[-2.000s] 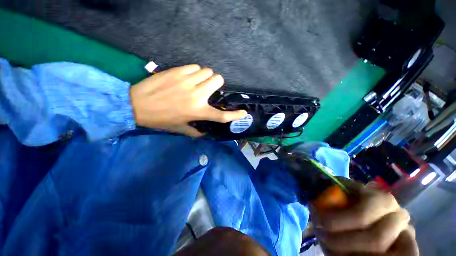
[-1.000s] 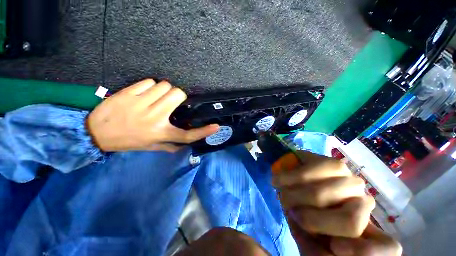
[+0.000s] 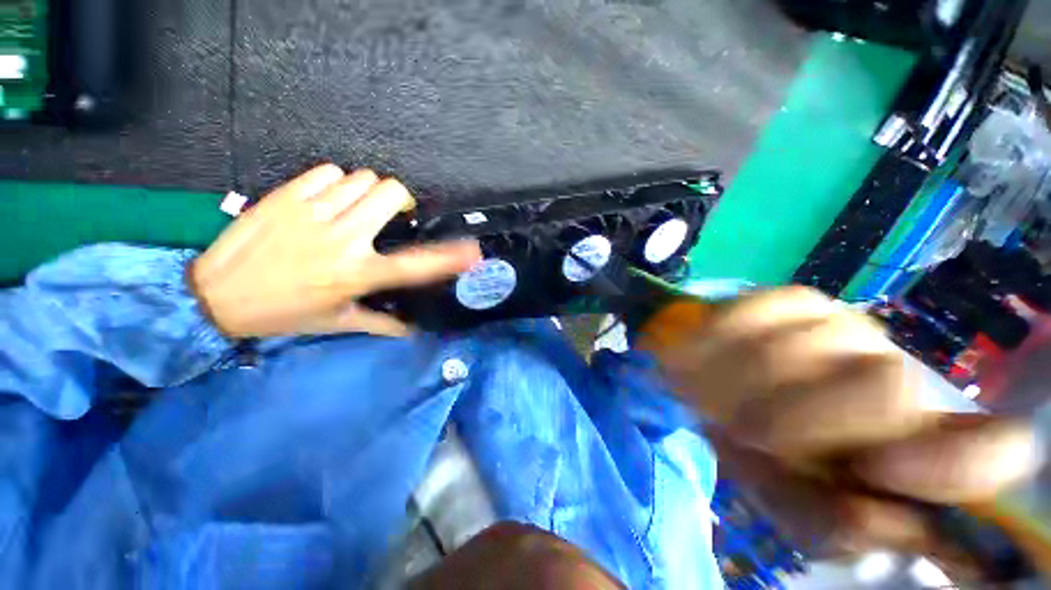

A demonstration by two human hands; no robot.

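Note:
A long black fan module [image 3: 542, 205] with three fans in a row lies at the front edge of the dark mat, fan hubs facing me. My left hand [image 3: 311, 259] holds its left end, with a finger beside the leftmost hub. My right hand [image 3: 807, 375], blurred, is closed on an orange and black electric screwdriver [image 3: 678, 323]. The screwdriver's front end points at the module near the middle fan; its tip is too blurred to tell whether it touches. A small white connector [image 3: 234, 204] shows beside my left hand.
Dark grey mat [image 3: 484, 92] lies over the green bench top [image 3: 807, 150]. A black part with a green board [image 3: 23, 63] is at the far left. Black modules [image 3: 859, 236] and crumpled clear plastic [image 3: 1003, 161] lie at right, with red and black items below them.
My right hand and the screwdriver have come up from the lower right to the module. My left hand and the module sit further left in view than two seconds ago.

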